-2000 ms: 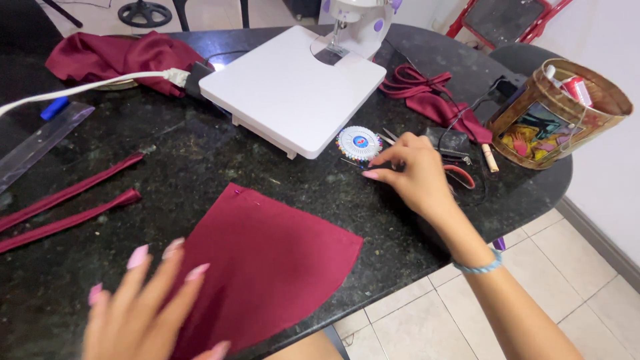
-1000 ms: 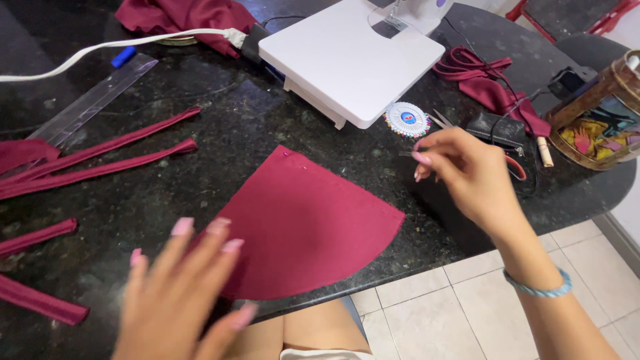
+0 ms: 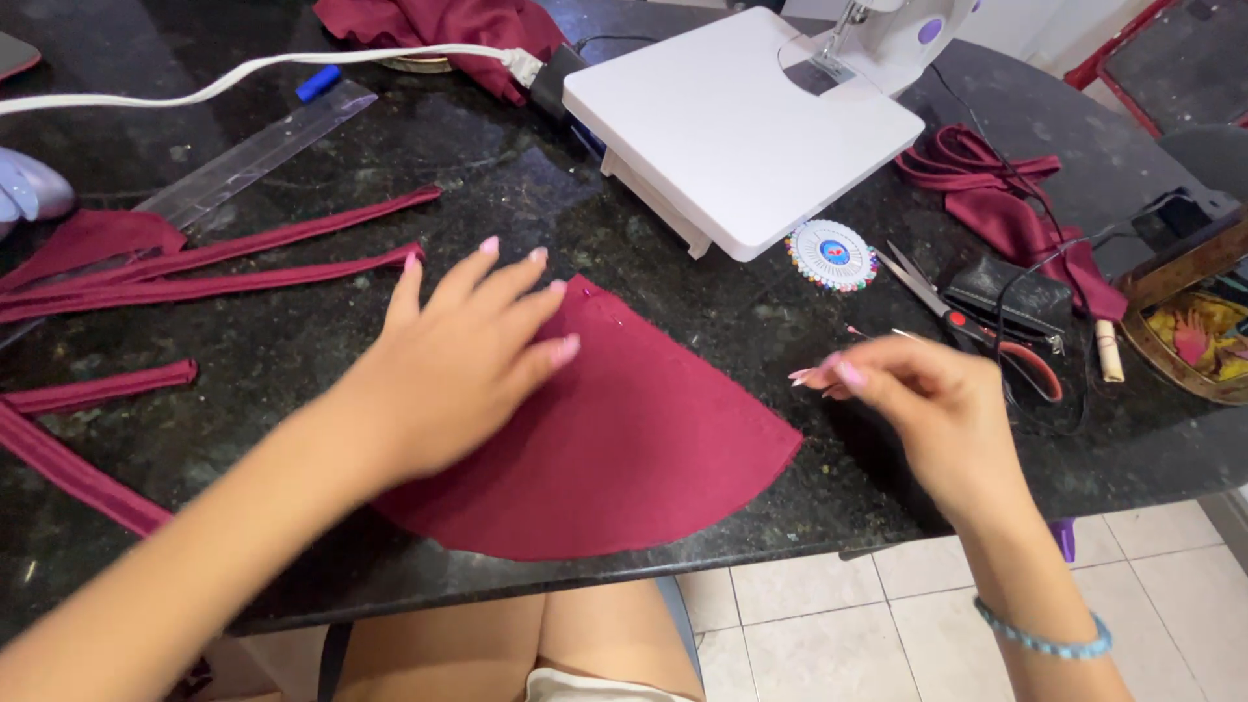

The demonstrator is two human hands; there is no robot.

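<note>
A fan-shaped piece of maroon fabric [image 3: 624, 439] lies flat near the edge of the dark stone table, with pins near its top corner. My left hand [image 3: 468, 361] rests over its left side, fingers spread. To the right of the fabric, my right hand [image 3: 907, 400] is raised with thumb and forefinger pinched on a pin [image 3: 854, 330], its head showing above the fingers. A round wheel of pins [image 3: 834, 254] lies beyond this hand. Beside the wheel are scissors [image 3: 957, 318] with black and red handles, partly behind my right hand.
A white sewing machine [image 3: 746, 127] stands at the back. Maroon fabric strips [image 3: 292, 234], a clear ruler [image 3: 258, 156] and a blue cap [image 3: 318, 84] lie left. At right are a black pouch [image 3: 1009, 292], more maroon fabric [image 3: 1004, 214] and a decorated container [image 3: 1189, 331].
My left hand has moved up along the fabric's left side. My right hand has come away from the pin wheel, where it was two seconds ago. The view has shifted.
</note>
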